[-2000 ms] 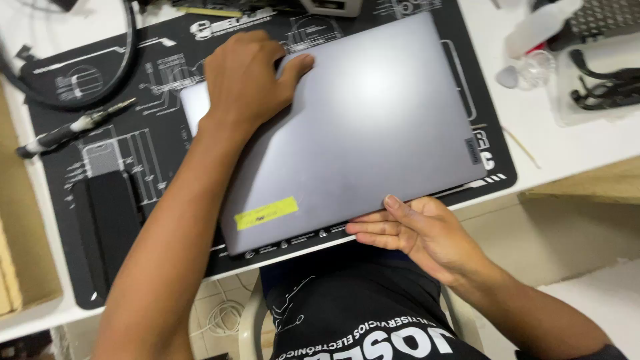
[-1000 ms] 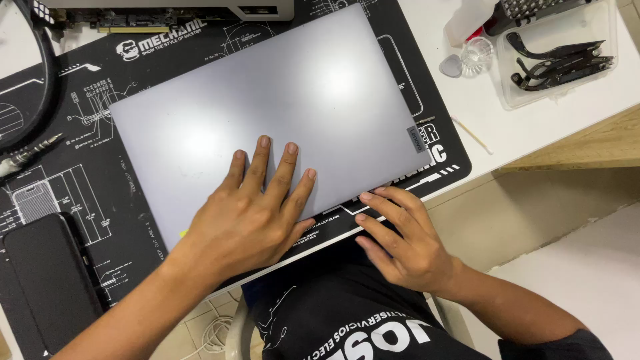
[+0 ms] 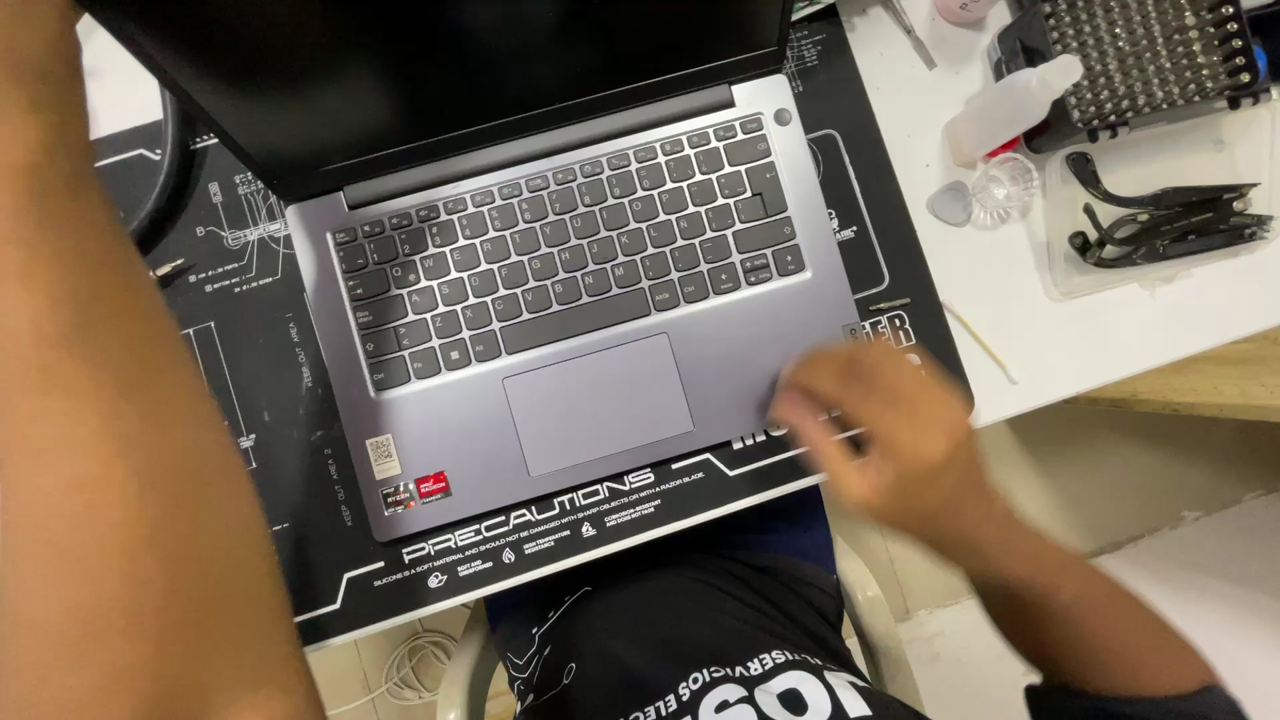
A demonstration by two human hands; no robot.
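A grey laptop [image 3: 450, 420] lies with its lid raised on a black silicone work mat [image 3: 350, 590]. Its dark screen [image 3: 450, 60] runs out of view at the top, above the keyboard [image 3: 580, 240] and touchpad [image 3: 600, 405]. Blurred, my right hand [image 3: 880, 430] hovers by the laptop's front right corner, fingers curled; whether it touches the laptop is unclear. My left forearm [image 3: 130, 450] crosses the left side of the view, and the left hand itself is outside the frame.
At the upper right are a bit set [image 3: 1150, 60], a translucent bottle [image 3: 1010, 110] and a clear plastic tray [image 3: 1065, 270] holding black parts [image 3: 1160, 220]. A cotton swab [image 3: 980, 340] lies on the white table. A black cable [image 3: 175, 180] curves behind my left forearm.
The laptop lid, closed in both earlier frames, is now up, showing keyboard and screen. My left hand has left the lid and gone out of view; my right hand has come off the front edge's underside.
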